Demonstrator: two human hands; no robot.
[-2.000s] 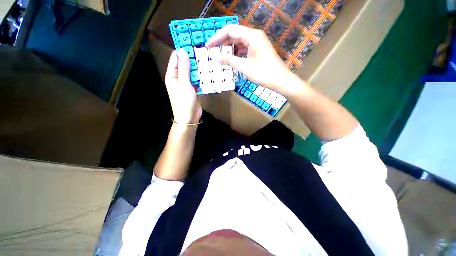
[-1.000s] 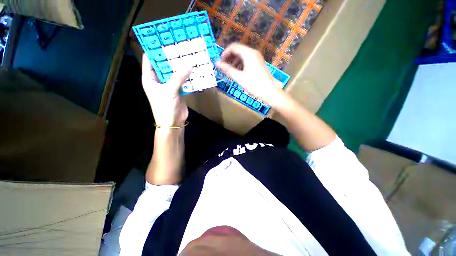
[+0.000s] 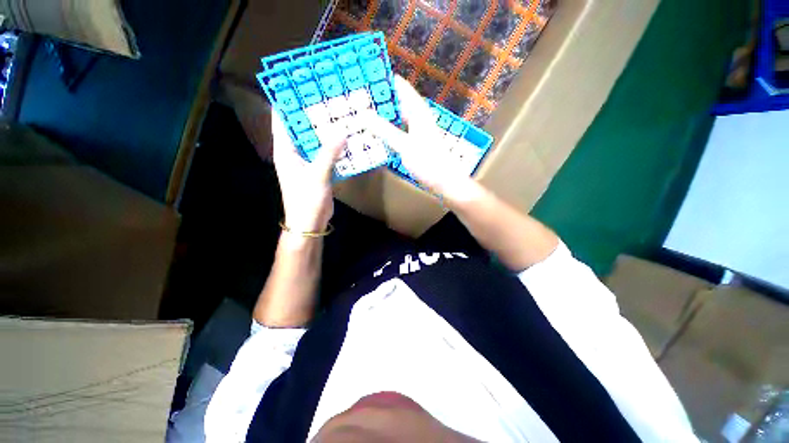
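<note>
A fanned stack of combined key sets [image 3: 324, 80], bright blue border with a white centre block, is held above the open carton. My left hand [image 3: 303, 177] grips its left and lower edge, thumb over the white keys. My right hand [image 3: 420, 143] is at the stack's right side, its thumb and fingers touching the right edge and white centre. Another blue-and-white key set [image 3: 467, 143] lies below and behind my right hand, partly hidden by it, at the near side of the carton. The lower layers of the stack are hidden.
The open carton [image 3: 554, 82] holds orange-and-dark patterned pieces [image 3: 458, 43]. A carton flap [image 3: 86, 372] is at lower left and another [image 3: 69, 22] at upper left. Brown cardboard [image 3: 709, 346] and a white panel [image 3: 735, 190] are at right, beyond green floor [image 3: 597, 164].
The held set has become a visibly fanned stack. My right hand has moved from beside it onto its right edge. My left hand has shifted slightly right since one second ago.
</note>
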